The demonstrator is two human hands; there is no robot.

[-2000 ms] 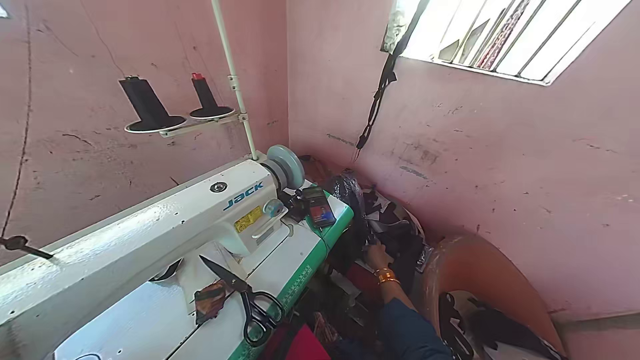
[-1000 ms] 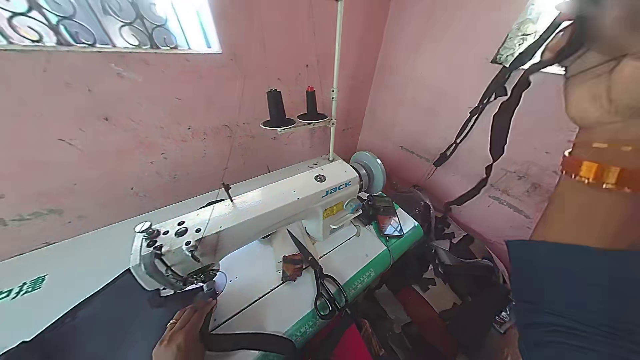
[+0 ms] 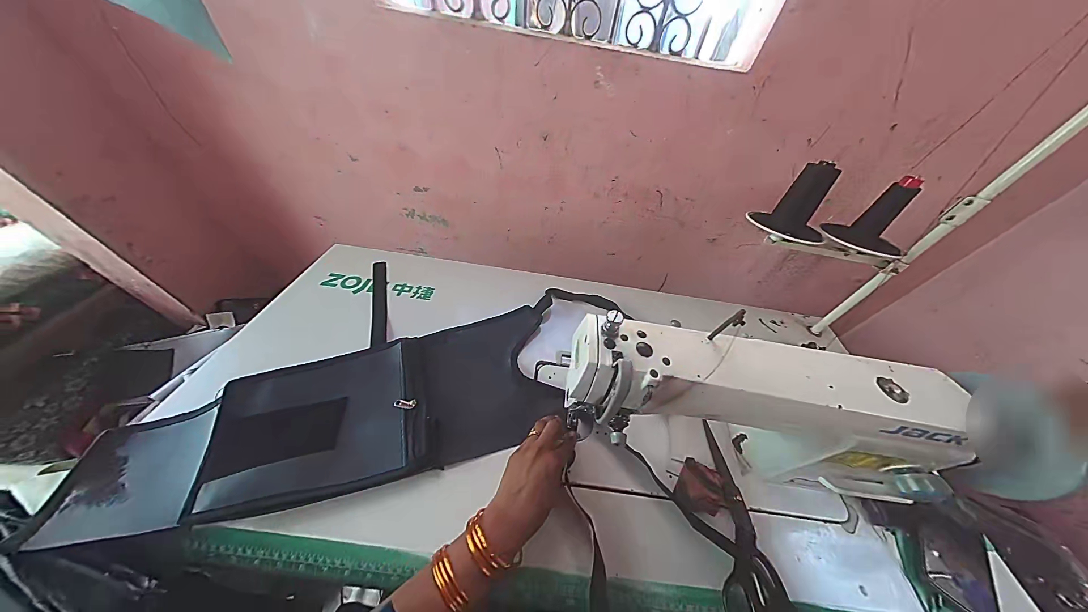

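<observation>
At the needle end of a white Jack sewing machine [image 3: 790,382], my left hand [image 3: 531,480] pinches a narrow black fabric strip [image 3: 595,544] against the edge of a dark fabric piece [image 3: 476,382]. Fingertips hide the exact hold. That piece lies left of the needle and has bound edges, a zipper pull [image 3: 405,404] and a black strap [image 3: 379,306] standing out from its top. My right hand [image 3: 1073,408] is a blur at the right edge, by the machine's handwheel [image 3: 1016,433]; its fingers cannot be made out.
Black scissors [image 3: 739,527] lie right of the left hand, beside a dark reddish scrap [image 3: 701,486]. Two black thread cones [image 3: 807,200] stand on a rack behind the machine. A pink wall [image 3: 510,170] borders the white table [image 3: 476,285]. Dark material hangs past the green front edge.
The view has swung left. A second ago my right hand was raised at the upper right near long black strips; now it is low by the handwheel. My left hand remains near the needle.
</observation>
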